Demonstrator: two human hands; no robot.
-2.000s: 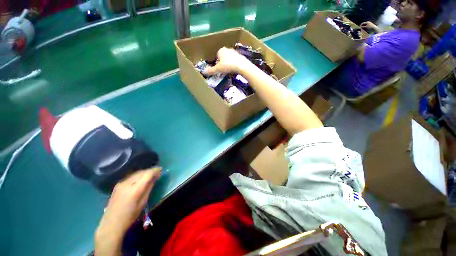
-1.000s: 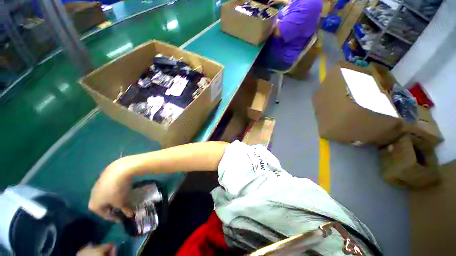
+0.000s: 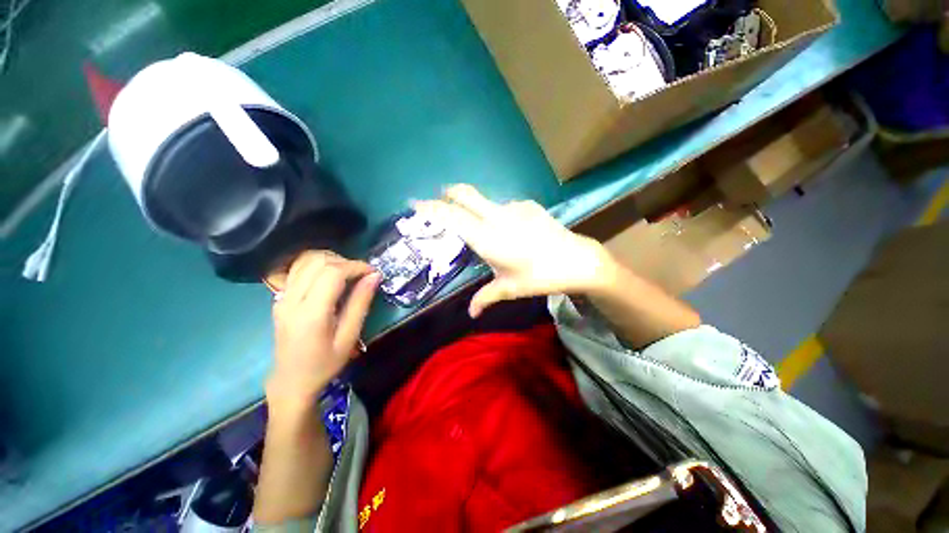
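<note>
The camera housing [image 3: 187, 130] lies on the green bench at the left, white shell with a black lower part whose end points toward me. A front module [image 3: 416, 255] with its circuit board up lies at the bench's front edge. My right hand [image 3: 520, 245] is over the module's right side, fingertips at its top edge, thumb apart. My left hand [image 3: 317, 312] is at the housing's black end, fingers bent together around thin wires that show beside the fingertips. The wires are mostly hidden by the fingers.
An open cardboard box [image 3: 562, 104] with modules stands at the upper right. A white tail cable [image 3: 52, 224] trails at the left. A red piece [image 3: 102, 92] is on the housing's top. Below the bench are cardboard pieces [image 3: 687, 250] at right and white-and-black housings [image 3: 219, 505] at left.
My right hand has gone from the box to the bench in front of me with a module, which now lies board up. The view has swung back left to the housing.
</note>
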